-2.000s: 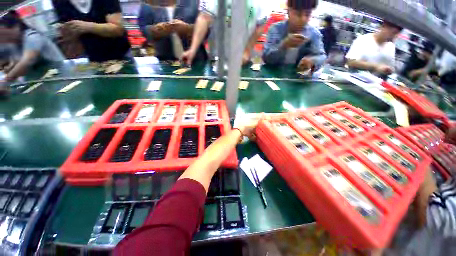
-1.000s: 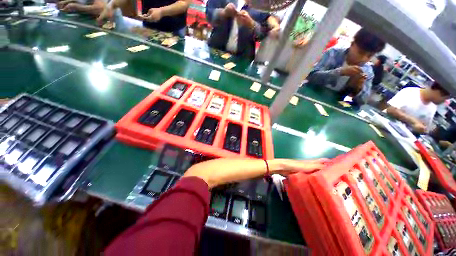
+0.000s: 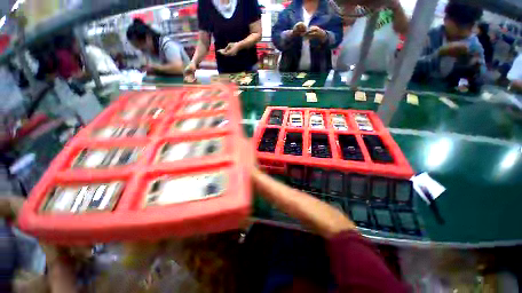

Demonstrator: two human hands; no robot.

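Note:
A red-orange foam phone tray (image 3: 137, 229) is held tilted at left above the bench's near edge, blurred. Pale unfinished handsets lie in its pockets. My right hand (image 3: 257, 177), at the end of a maroon sleeve, grips its right edge; the fingers are mostly hidden behind it. A blurred bare forearm (image 3: 60, 269) shows under its near left corner; its hand is hidden, and I cannot tell if it is my left. A second foam phone tray (image 3: 343, 166) lies on the bench with black handsets in the near row and mostly pale ones in the far row.
Clear lens trays (image 3: 389, 220) with black-framed lenses lie in front of the second tray. A white wipe (image 3: 429, 186) and a dark thin tool (image 3: 438, 212) are right of them. A grey post (image 3: 403, 63) stands behind. Several people work across the bench.
The view has turned left. The foam tray with pale handsets, earlier at my right, is now at left. A maroon-sleeved arm earlier reached its left edge; now one reaches its right edge.

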